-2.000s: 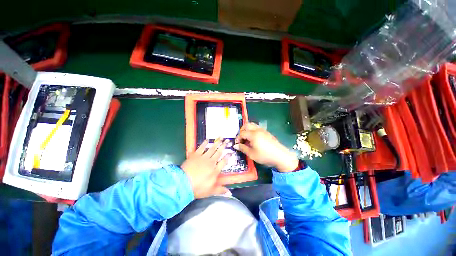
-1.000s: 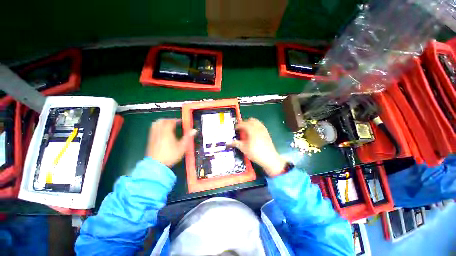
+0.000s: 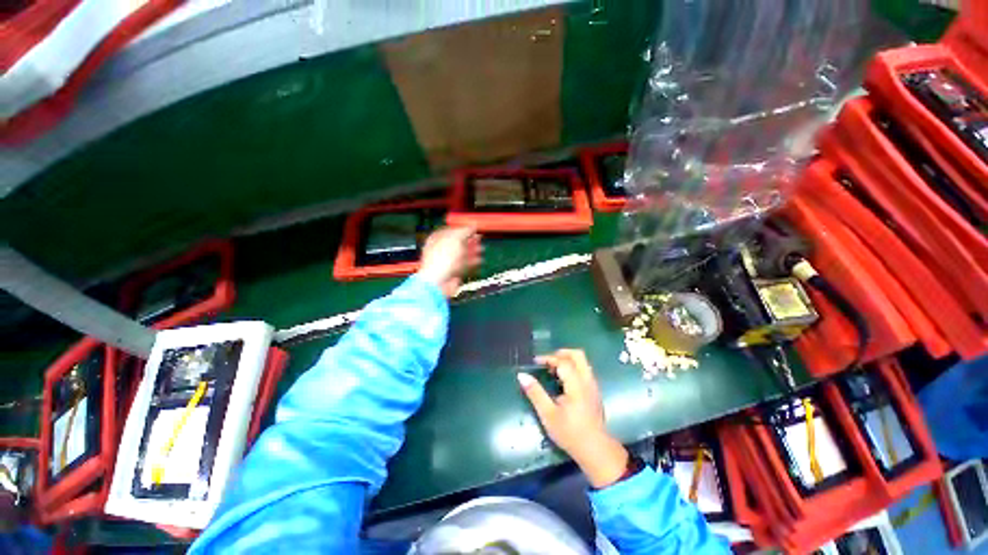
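My left hand (image 3: 451, 258) is stretched forward over the bench, slightly blurred, at the front left corner of a red tray (image 3: 580, 222) with an open tablet (image 3: 520, 194) in it. The fingers hang below the tray's edge with nothing visible in them. This tray overlaps the right end of another red tray (image 3: 346, 260), which holds a dark tablet (image 3: 399, 237). My right hand (image 3: 569, 407) is low over the green bench (image 3: 477, 434), thumb and forefinger apart. Whether a tiny part clings to its fingertips cannot be told.
A white tray (image 3: 257, 352) with an open tablet stands at left. At right are a brown block (image 3: 614, 284), pale yellow bits (image 3: 648, 352), a round tin (image 3: 689, 322), a dark stand with a brassy block (image 3: 785, 300), stacked red trays (image 3: 856, 255) and a hanging clear plastic sheet (image 3: 737, 119).
The red tray from between my hands is gone from the near bench, and two trays now overlap at the back. My left hand has moved forward. The view has turned and shifted.
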